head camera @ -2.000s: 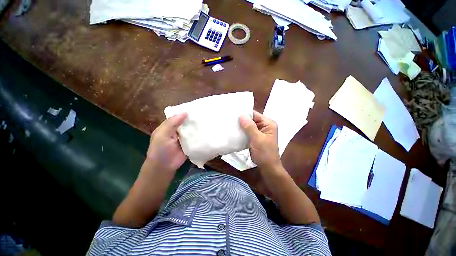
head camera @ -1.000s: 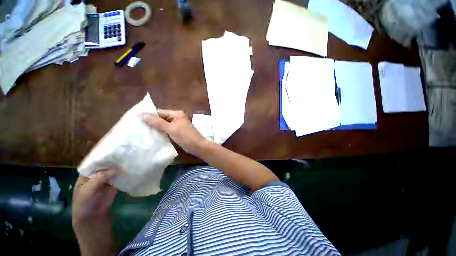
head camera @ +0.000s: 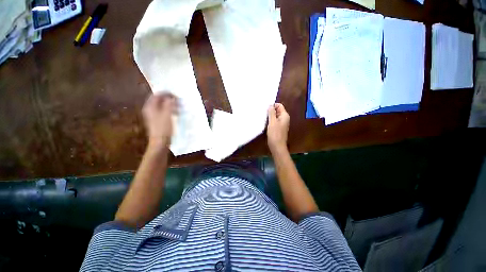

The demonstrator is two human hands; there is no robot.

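Observation:
A long cream fabric panel (head camera: 165, 58) lies unfolded on the brown table, bending over at the top beside a white panel pile (head camera: 245, 58). A narrow gap of table shows between them. A small white flap (head camera: 219, 125) lies at the pile's lower end. My left hand (head camera: 161, 119) is blurred, with curled fingers on the lower left edge of the cream panel. My right hand (head camera: 278, 125) has its fingertips closed at the right edge of the white pile. The top of the panels is cut off by the picture's edge.
A calculator (head camera: 57, 10), a yellow-and-black cutter (head camera: 89, 25) and a white scrap (head camera: 98, 35) lie at the upper left. A blue folder (head camera: 312, 74) with white papers (head camera: 351, 69) and another white sheet (head camera: 452, 57) lie at the right.
The folded cream panel, held to the left of the pile one second ago, is now spread out over the table. My hands have moved apart to either side of the panels.

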